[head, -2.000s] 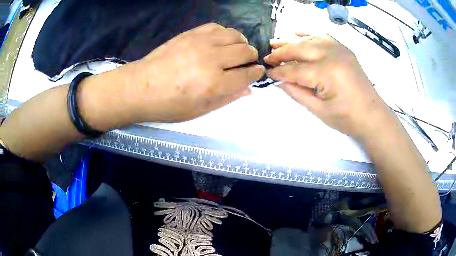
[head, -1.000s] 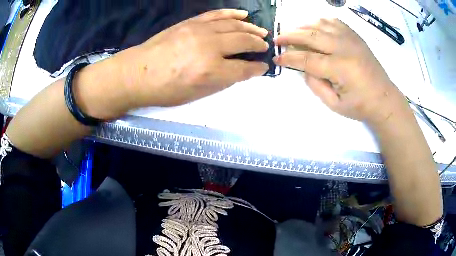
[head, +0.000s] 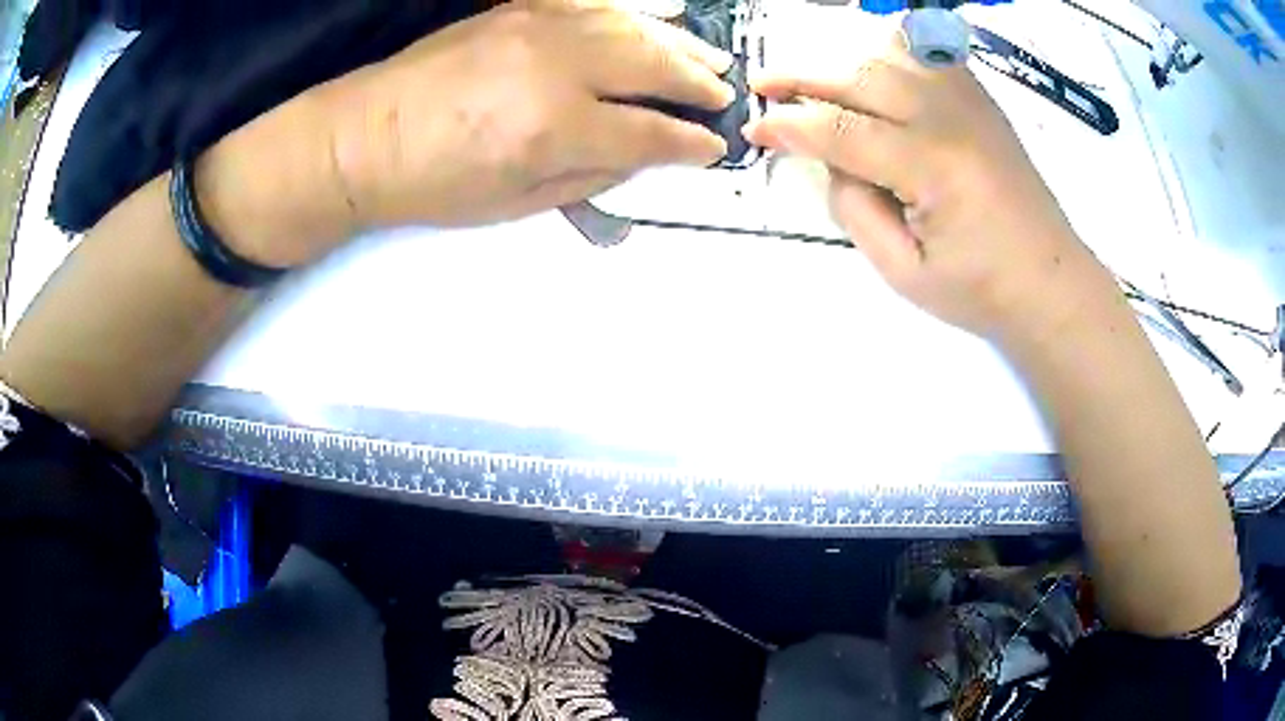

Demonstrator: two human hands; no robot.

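The dark garment piece [head: 212, 99] lies at the upper left, partly under my left forearm. Its narrow end shows between my fingertips at the top centre, beside small metal parts [head: 744, 31] of the needle area. My left hand [head: 522, 120] has its fingertips on this end from the left, with thumb and fingers close together on the cloth. My right hand [head: 937, 190] is just right of it, with fingertips at the whitish cloth edge; whether they grip it is unclear. My left palm and fingers hide most of the cloth near the needle.
The white table has a ruler strip [head: 620, 486] along its front edge. A curved grey metal piece [head: 599, 223] and a thin dark seam line show below my hands. A dark slotted part [head: 1046, 82], a thin rod [head: 1191, 345] and a grey round knob [head: 937, 38] are at right. A blue crate [head: 226, 571] is at lower left.
The dark cloth has moved up and away, uncovering the curved metal piece and table line. My left hand has moved up and slightly left with it. My right fingertips stay beside the edge.
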